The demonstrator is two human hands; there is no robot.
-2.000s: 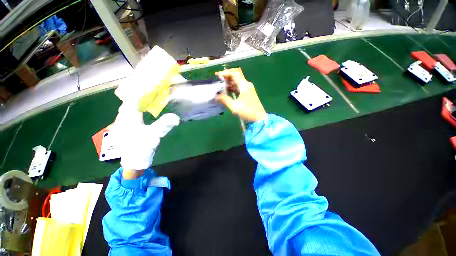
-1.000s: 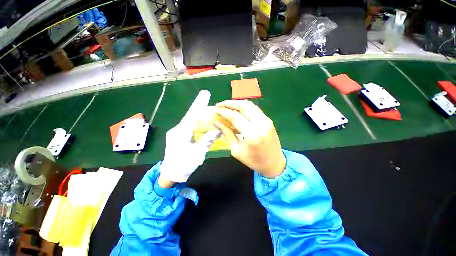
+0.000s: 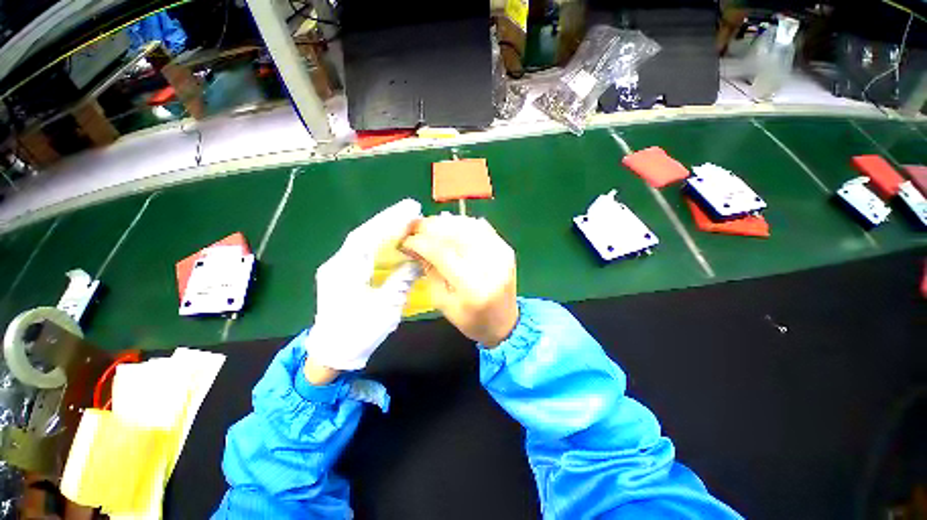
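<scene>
My left hand (image 3: 356, 289), in a white glove, and my bare right hand (image 3: 468, 274) meet over the near edge of the green belt. Between them they hold a yellow backing sheet (image 3: 419, 298). Its lower part shows below and between the fingers; the rest is hidden. The right fingertips touch the sheet's upper part beside the gloved fingers. Whether anything small is pinched in the fingertips cannot be told. An orange foam pad (image 3: 461, 180) lies on the belt just beyond the hands.
White units, one at right centre (image 3: 615, 228) and one on a red pad at left (image 3: 218, 281), lie on the green belt (image 3: 335, 193). Spare yellow and white sheets (image 3: 142, 421), a red loop (image 3: 105, 381) and a tape roll (image 3: 39, 347) are at lower left. A black mat (image 3: 651, 355) is in front.
The blurred unit seen earlier near my right hand is no longer in the hands. Both hands have come together around the yellow sheet. The view has shifted slightly.
</scene>
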